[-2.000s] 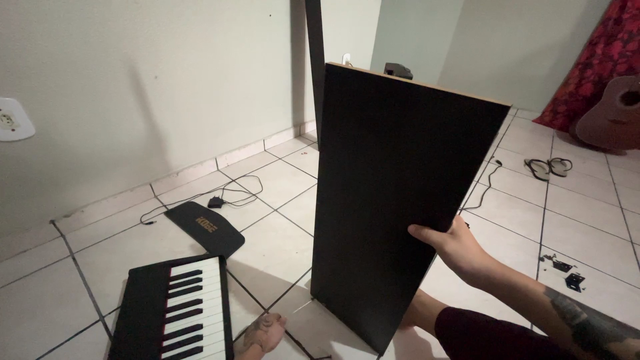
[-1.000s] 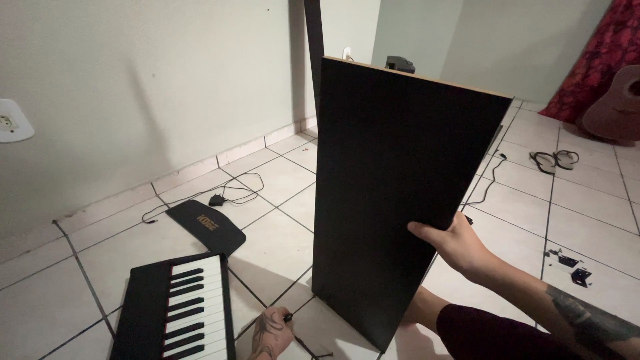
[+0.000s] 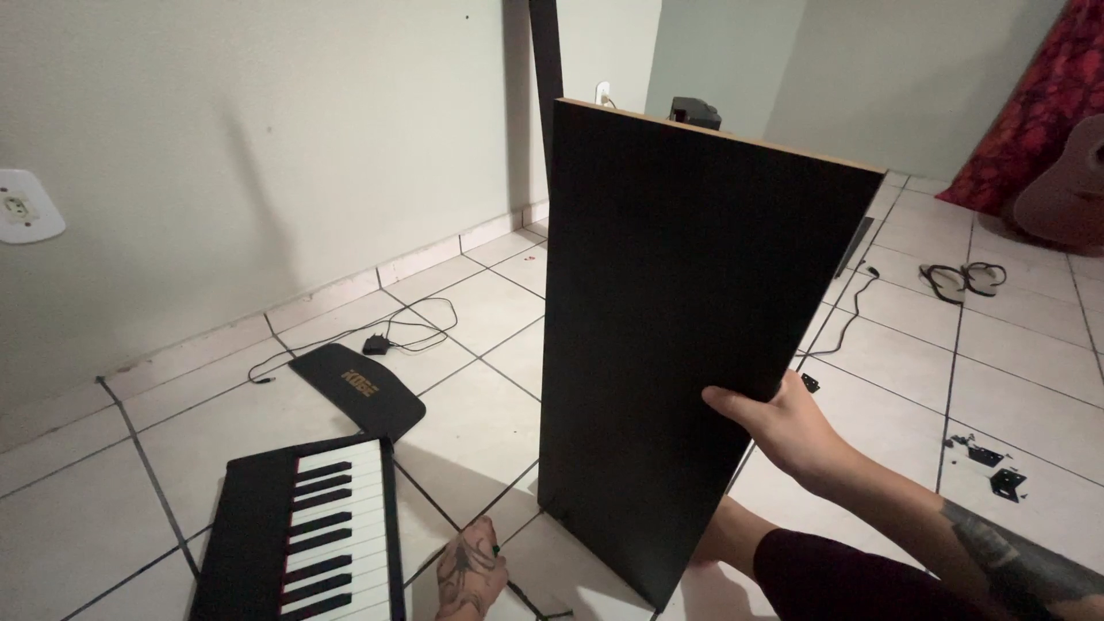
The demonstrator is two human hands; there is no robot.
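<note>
A black wooden board (image 3: 690,345) with a bare wood-coloured top edge stands on end on the tiled floor, slightly tilted. My right hand (image 3: 789,423) grips its right long edge, the thumb on the near face and the fingers hidden behind. Low in the view, my left hand (image 3: 470,565) is curled near the floor between the board and a keyboard (image 3: 336,526); a small dark and green bit shows at its fingers, too little to name. A black music rest (image 3: 358,388) lies beyond the keyboard.
A power adapter with its cable (image 3: 376,345) lies by the wall. To the right are black metal brackets with screws (image 3: 1007,483), another cable (image 3: 854,319), flip-flops (image 3: 962,280) and a guitar (image 3: 1065,194) by a red curtain (image 3: 1005,142). My bent leg (image 3: 828,561) is beside the board.
My left hand was open and low by the keyboard two seconds ago; it has since curled around something small. My right hand keeps its hold on the board, which has hardly moved.
</note>
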